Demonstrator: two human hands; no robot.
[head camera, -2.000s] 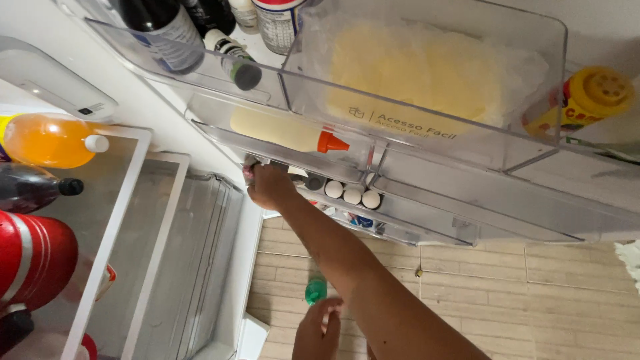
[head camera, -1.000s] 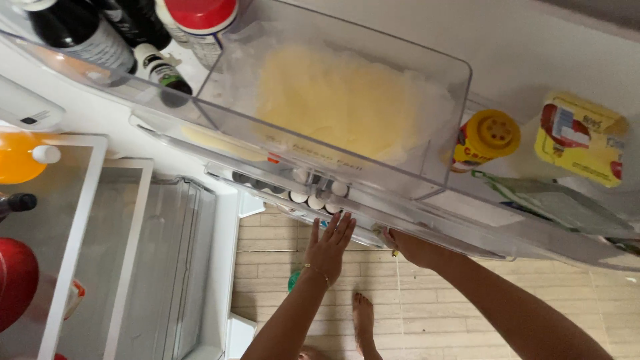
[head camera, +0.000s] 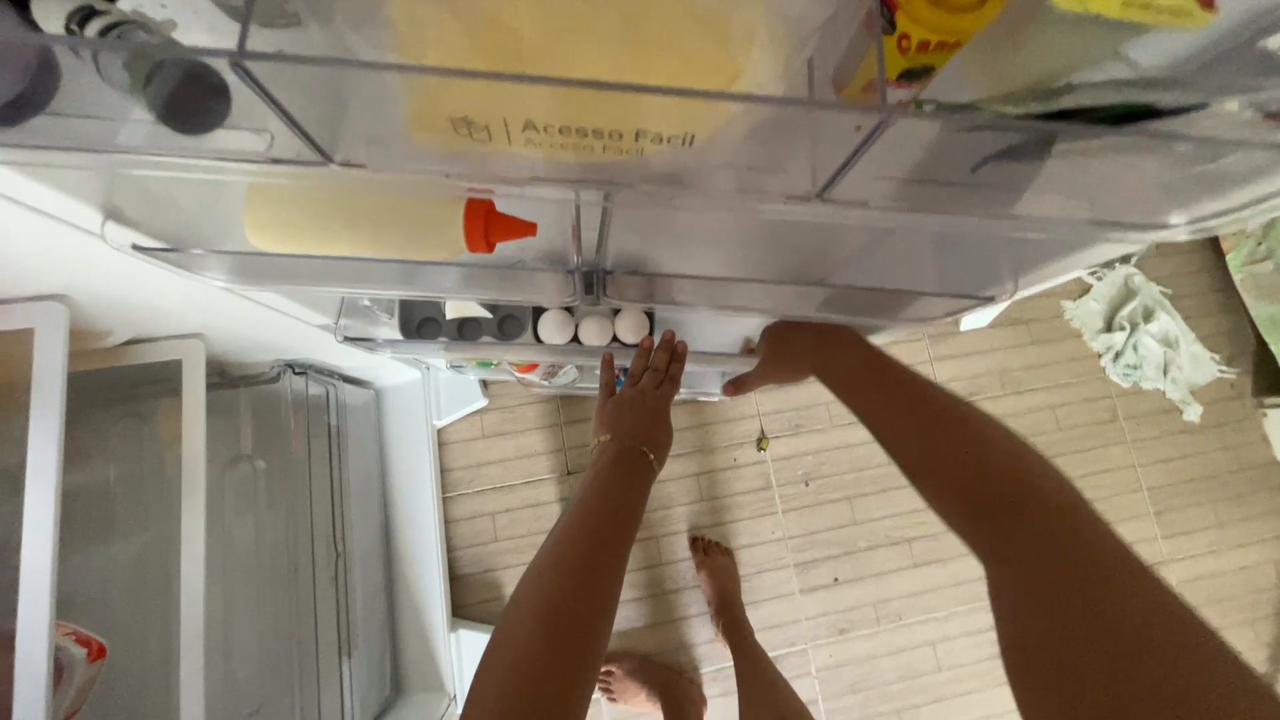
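Note:
Several white eggs (head camera: 595, 327) sit at the right end of a dark egg tray (head camera: 470, 322) in a lower shelf of a fridge door. My left hand (head camera: 640, 395), with a thin bracelet at the wrist, lies flat with fingers spread at the shelf's front edge, just below the eggs. My right hand (head camera: 785, 355) rests on the same clear shelf rim (head camera: 700, 357) farther right, its fingers partly hidden behind the rim and its thumb outside. Whether it grips the rim cannot be told. A squeeze bottle (head camera: 360, 220) with an orange nozzle lies in the bin above.
The upper bin (head camera: 600, 130) holds a pale yellow block, a dark-capped bottle (head camera: 185, 95) and a yellow container (head camera: 930, 40). Fridge shelves (head camera: 195, 500) stand open at left. Below are the tiled floor (head camera: 860, 600), my bare feet and a frayed cloth (head camera: 1145, 335) at right.
Two seconds ago one hand was at the tray's left end and the other hung low by a green object. Both hands have since come to the shelf's edge, right of there.

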